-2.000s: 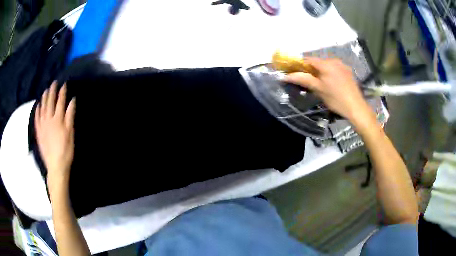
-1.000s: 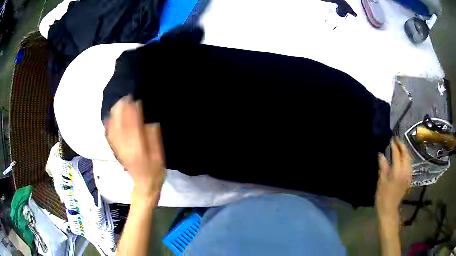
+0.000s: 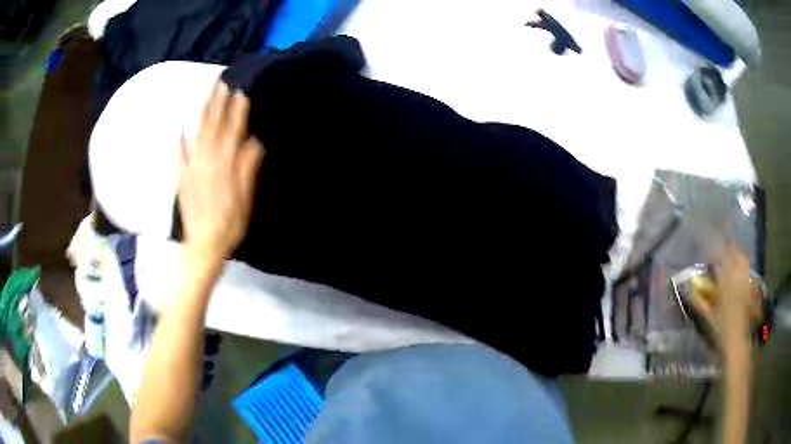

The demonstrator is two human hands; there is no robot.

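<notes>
A black garment lies spread over the white padded pressing board. My left hand lies flat at the garment's left edge, fingers pointing away from me, holding nothing. At the far right, my right hand is blurred, with its fingers around the yellow-brown handle of the steam iron. The iron is on the grey iron rest, to the right of the garment and apart from it. Part of the iron is hidden by my hand and forearm.
A pink-and-white oval item, a round dark container and a small black item lie on the ironing table. Dark garments are heaped at back left. A blue basket is below; white hangers hang at left.
The garment's right end has moved left, away from the iron rest. My left hand has moved up along its left edge. My right hand has left the garment's right edge and taken the iron's handle.
</notes>
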